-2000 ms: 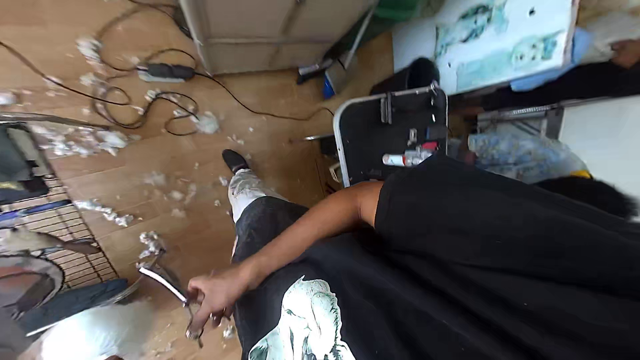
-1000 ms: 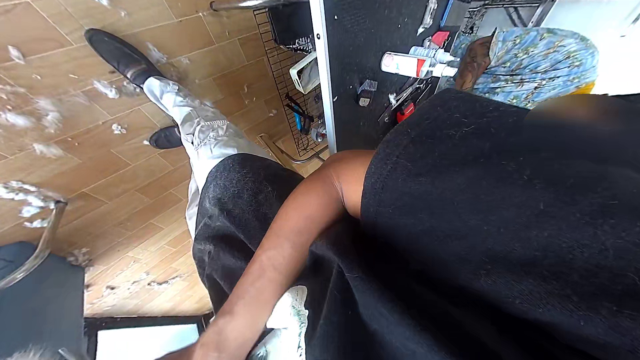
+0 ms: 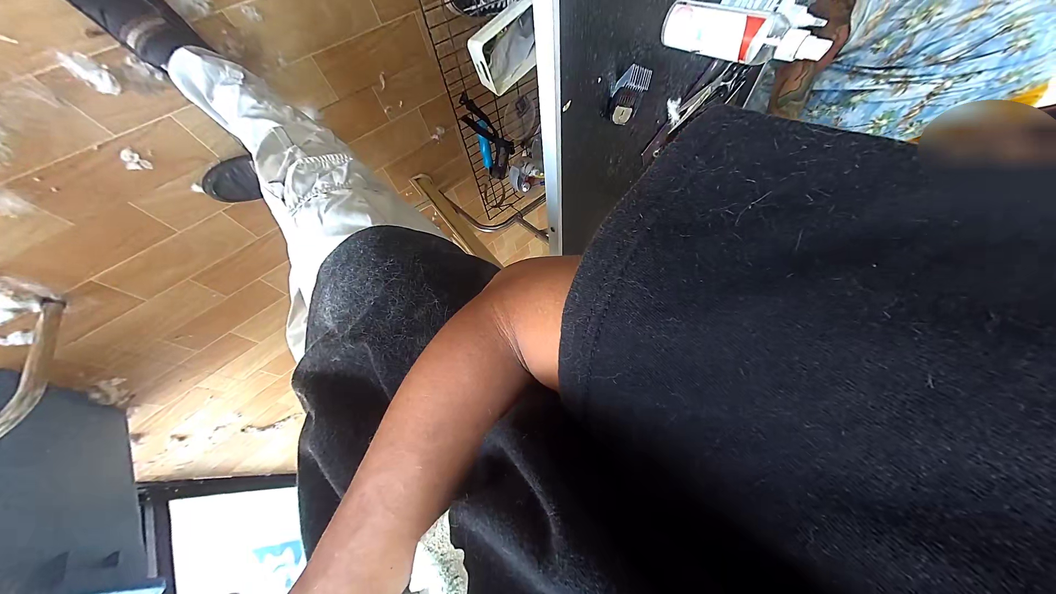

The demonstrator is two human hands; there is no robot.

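Neither of my hands shows. My bare forearm [image 3: 429, 412], which seems to be the right, comes out of a black sleeve and runs down past the lower edge, hiding its hand and whatever that holds. Nearest to the elbow is a black tabletop [image 3: 590, 181] with a pale metal edge. On it lie a clear comb guard on a small dark part [image 3: 629, 95], scissors-like metal tools [image 3: 714, 87] and a white spray bottle [image 3: 714, 31] with a red band. Dark cloth with fine hairs on it [image 3: 379, 289] covers my upper leg.
Tufts of white hair or fluff [image 3: 91, 73] lie on the wood-look tile floor [image 3: 330, 91]. Under the tabletop is a wire rack [image 3: 450, 74] with a white basket [image 3: 502, 49]. A curved metal tube [image 3: 37, 355] stands at left. Another person in a blue floral garment [image 3: 891, 74] is beyond the table.
The view has swung and come closer to the table. Two seconds ago my hand was visible at lower left with a metal tool in it; now it is outside the frame.
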